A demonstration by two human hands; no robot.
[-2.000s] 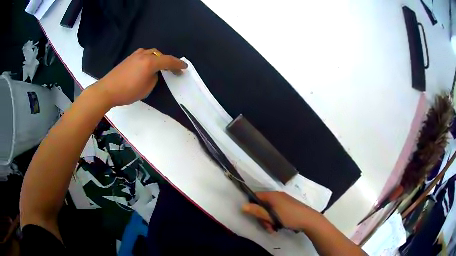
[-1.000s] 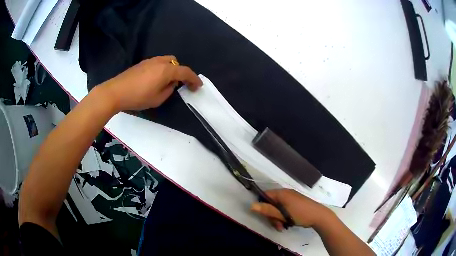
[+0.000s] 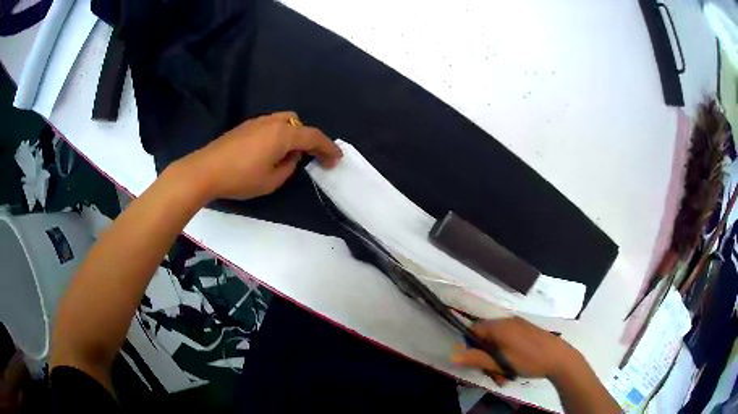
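Black fabric lies flat on the white table, bunched at its upper left. A curved white paper pattern piece lies on it near the fabric's lower edge. A dark bar weight rests on the pattern's right part. My left hand, with a ring, presses its fingers on the pattern's upper left end. My right hand, slightly blurred, grips the handles of black shears. The blades run along the pattern's lower edge; their tips are hard to see against the fabric. A thin white thread curls over the shears.
A second dark bar and rolled white paper lie at the upper left. A handled weight, feather duster and written sheet are on the right. A white bucket and scraps are on the floor left.
The pattern, bar and both hands appear farther right in view, partly from the camera's shift. The shears remain along the pattern's lower edge, with my right hand lower and farther right.
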